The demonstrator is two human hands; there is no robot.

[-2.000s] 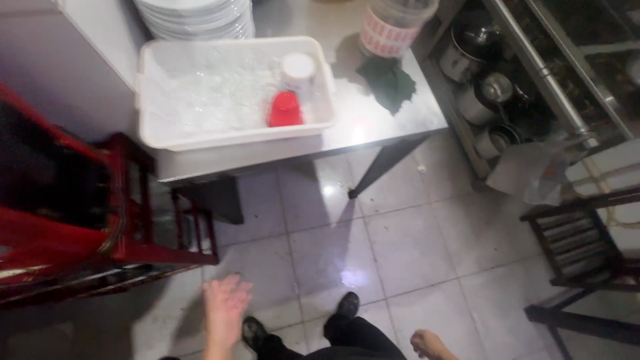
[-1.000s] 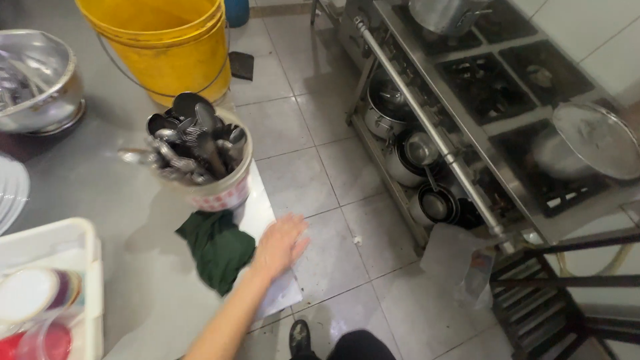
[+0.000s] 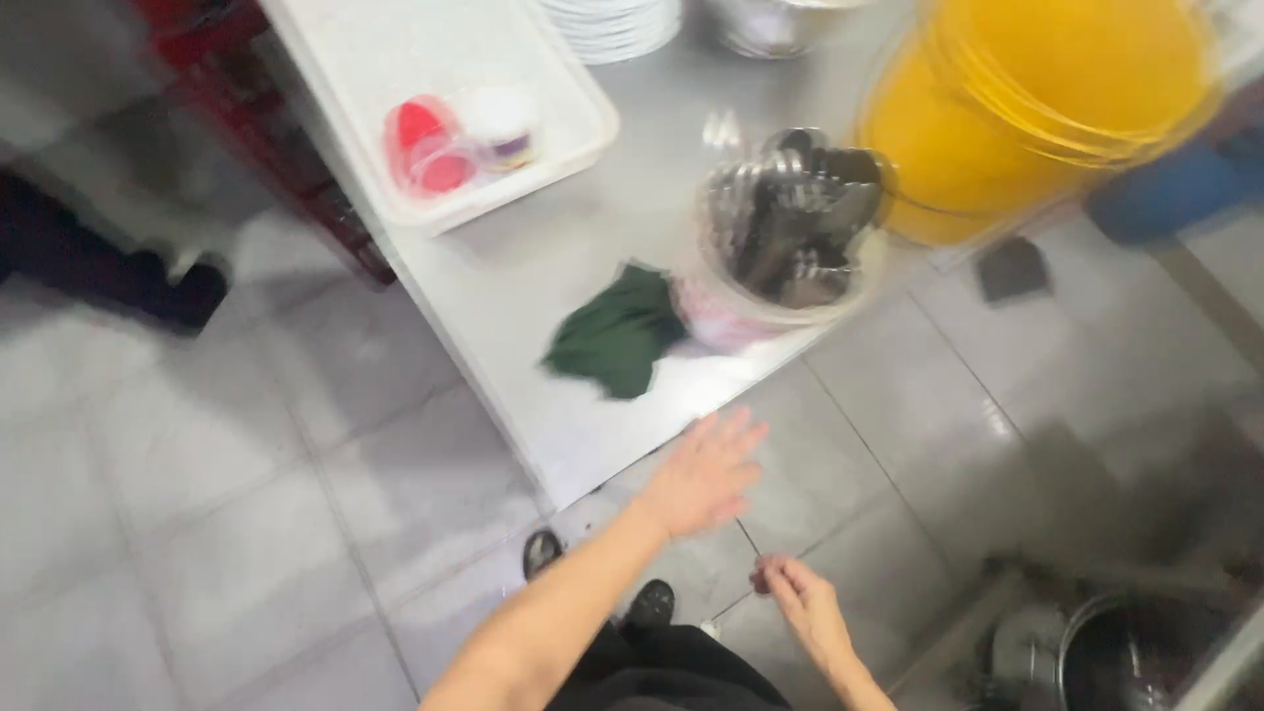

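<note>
My left hand is just past the edge of the metal table, fingers spread, holding nothing. Lower and to its right, my right hand hangs over the floor with its fingers curled; whether something small is in them cannot be told through the blur. Nearest the left hand, a crumpled dark green cloth lies on the metal table. Touching or close beside the cloth stands a plastic tub filled with black-handled and metal utensils. A white plastic bin holds a red item and a white cup.
A yellow bucket stands behind the utensil tub, with stacked white plates and a metal bowl farther back. A red chair is left of the table, near another person's dark shoe. Pots sit at lower right.
The view has swung strongly. My right hand, out of frame one second ago, is in view again. The left hand stays spread near the table edge. The cloth and utensil tub remain on the table.
</note>
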